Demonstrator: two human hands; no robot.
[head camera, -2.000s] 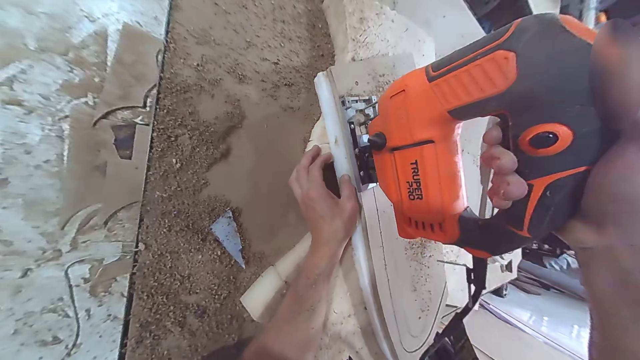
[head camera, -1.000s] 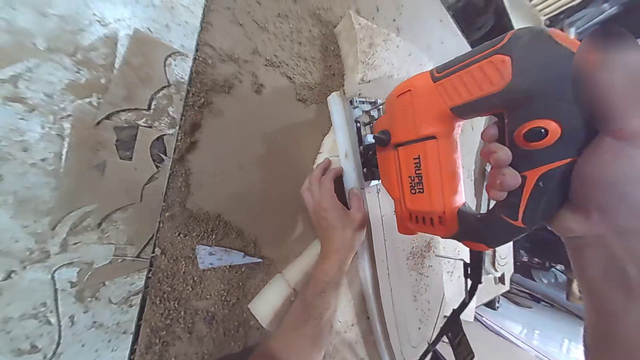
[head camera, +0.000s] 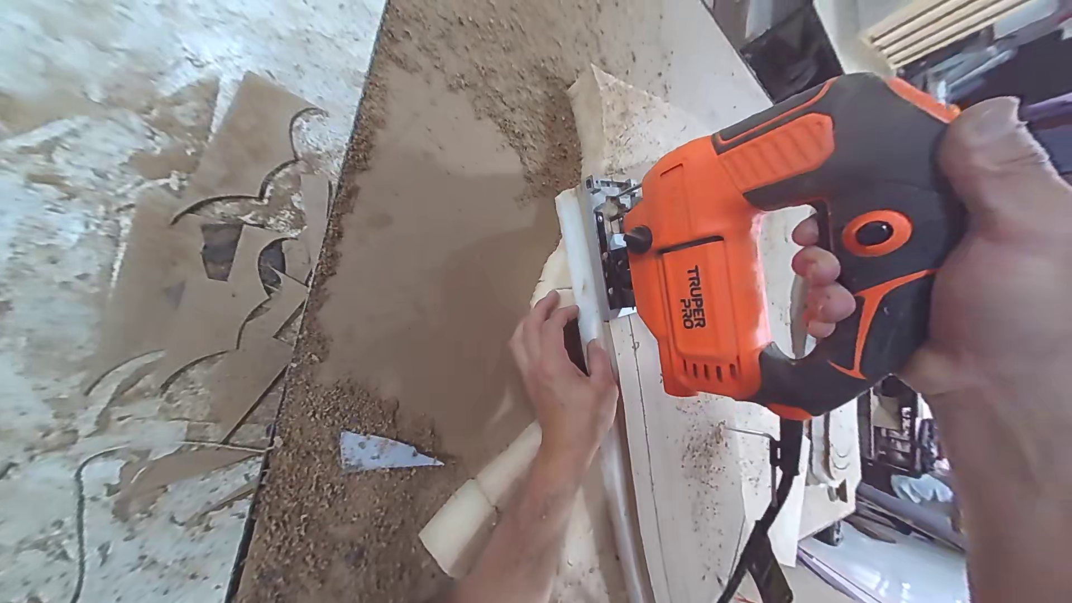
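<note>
My right hand (head camera: 988, 243) grips the handle of an orange and black Truper jigsaw (head camera: 712, 268), its fingers wrapped through the loop. The jigsaw lies on its side in view, and its metal base plate (head camera: 607, 251) rests against a pale, foam-like board (head camera: 636, 402) near its light edge strip (head camera: 584, 260). The blade is hidden. My left hand (head camera: 565, 377) pinches that edge strip just below the base plate, thumb on one side and fingers on the other. A dark gap or object shows between thumb and fingers.
Sawdust covers the brown tabletop (head camera: 435, 318), where a pale triangular scrap (head camera: 385, 452) lies. A pale offcut (head camera: 461, 523) sits under my left forearm. The jigsaw's black cable (head camera: 766, 519) hangs down at the right. Thin brown cut sheets (head camera: 226, 251) lie on the floor at left.
The view has shifted, so the tabletop and floor sheets stand farther right in it. Both hands keep their hold, the jigsaw staying close to the left hand.
</note>
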